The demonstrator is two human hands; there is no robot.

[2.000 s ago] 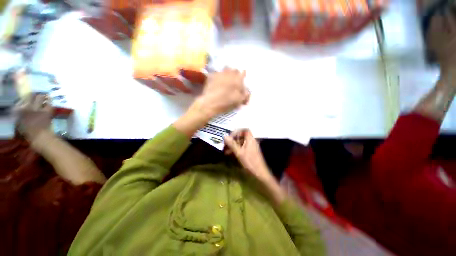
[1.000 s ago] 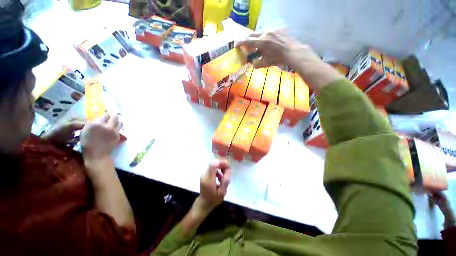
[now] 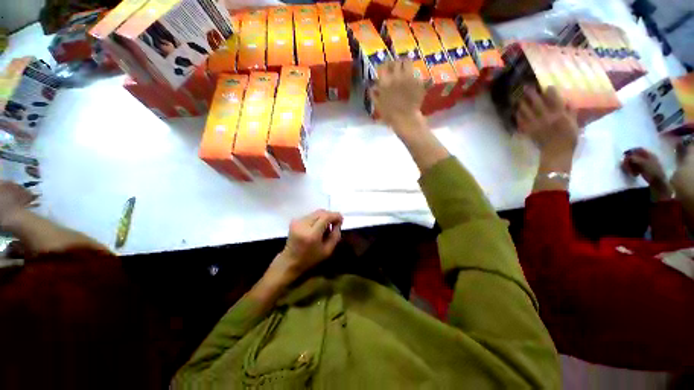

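My right hand [image 3: 397, 93] reaches forward over the leftmost retail box [image 3: 370, 47] of a row with orange sides and dark blue marks. Its fingers and thumb are around the near end of this box; the contact is partly hidden by the hand. My left hand [image 3: 313, 238] is at the table's front edge with curled fingers; whether something small is between the fingertips cannot be told. Three orange-sided boxes [image 3: 255, 122] stand side by side ahead of my left hand, in front of a longer row [image 3: 294, 42].
White-faced boxes [image 3: 179, 38] lean at the back left. A thin yellow-green stick [image 3: 125, 222] lies at left. Flat white sheets [image 3: 380, 201] lie near the front edge. At right a neighbour's hand [image 3: 549, 122] in a red sleeve touches boxes [image 3: 578, 76]; another person's arm [image 3: 46, 228] is at left.
The view has turned. My right hand has left the white and orange boxes it touched at the back and is now at the blue-marked row. My left hand stays curled near the table edge.
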